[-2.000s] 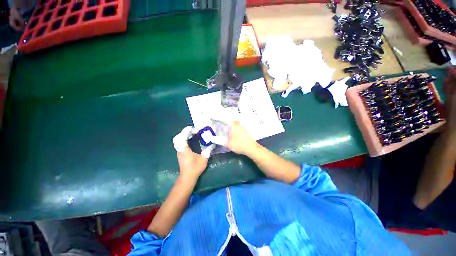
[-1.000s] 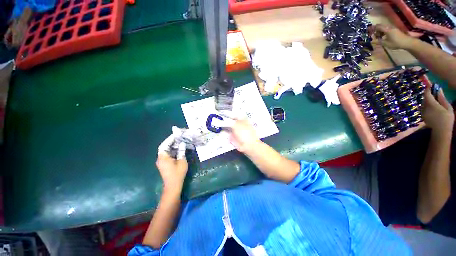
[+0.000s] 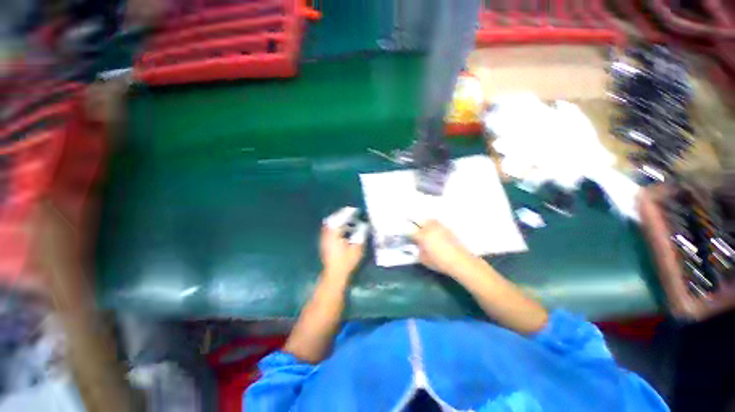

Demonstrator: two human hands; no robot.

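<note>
The frame is blurred. My left hand, with white coverings on its fingertips, is just left of the paper sheet. A small dark patch shows among its fingers; I cannot tell what it is. My right hand lies low over the paper, its fingers pointing left. A greyish, cloth-like patch is by its fingertips on the paper's lower left part; its grip is unclear. A small pale shiny piece, likely a watch head, lies on the green mat right of the paper.
A dark upright arm ends over the paper. Behind are an orange-red box and a red tray. At right are white wipes, a dark shiny pile and a pink tray. Another person's arm is at left.
The view has swung left, so the bench appears shifted right. The dark ring-like piece at my right hand no longer shows there. A red tray and an arm have appeared at the left edge.
</note>
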